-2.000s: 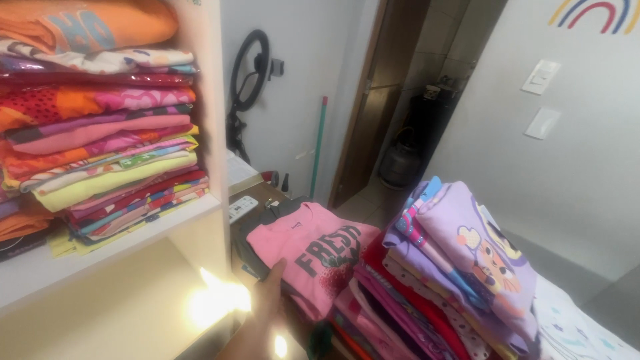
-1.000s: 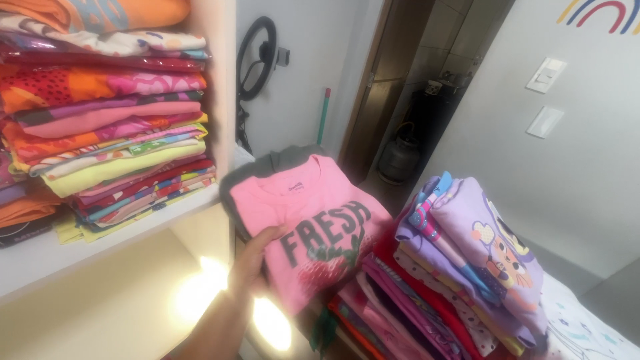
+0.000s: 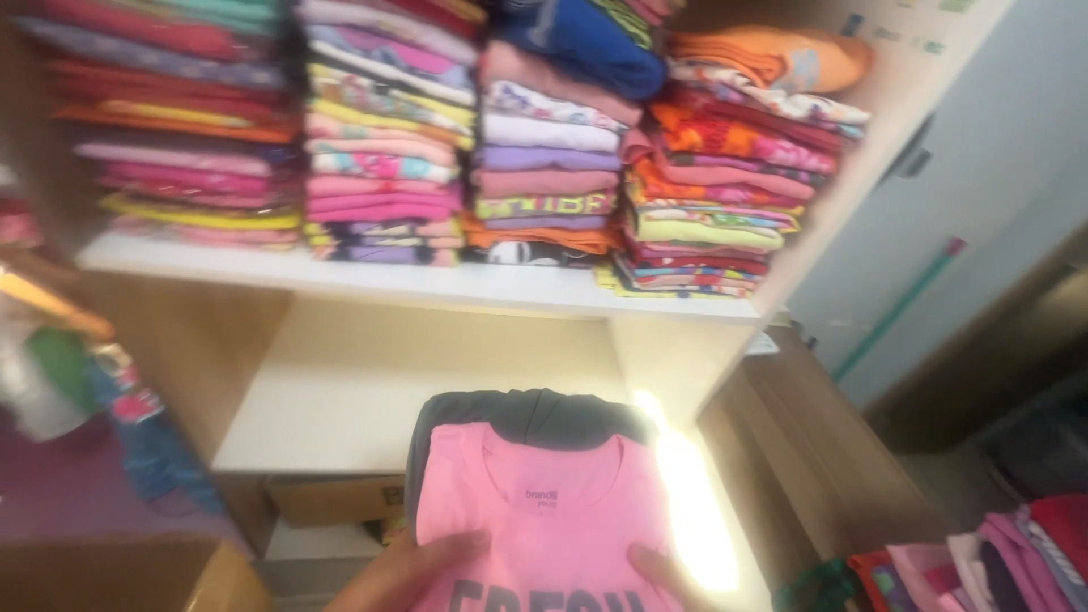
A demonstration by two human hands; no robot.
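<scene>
A folded pink T-shirt (image 3: 552, 527) with dark lettering lies on top of a folded dark grey garment (image 3: 527, 408), low in the middle of the head view. My left hand (image 3: 425, 565) grips the pair at its left edge, thumb on the pink cloth. On the opposite edge my right hand (image 3: 667, 578) holds it the same way; the fingers of both hands are hidden underneath. Behind the held clothes is a pale lower shelf (image 3: 340, 399) of the cabinet.
Above, a white shelf (image 3: 408, 285) bears several stacks of folded clothes (image 3: 552, 161). A cardboard box (image 3: 110, 574) is at the lower left, another (image 3: 336, 500) under the lower shelf. To the right are a wooden surface (image 3: 816, 425) and a clothes pile (image 3: 977, 561).
The pink shirt and grey garment have moved from beside the clothes pile to in front of the cabinet, now held in both hands. The view has swung left.
</scene>
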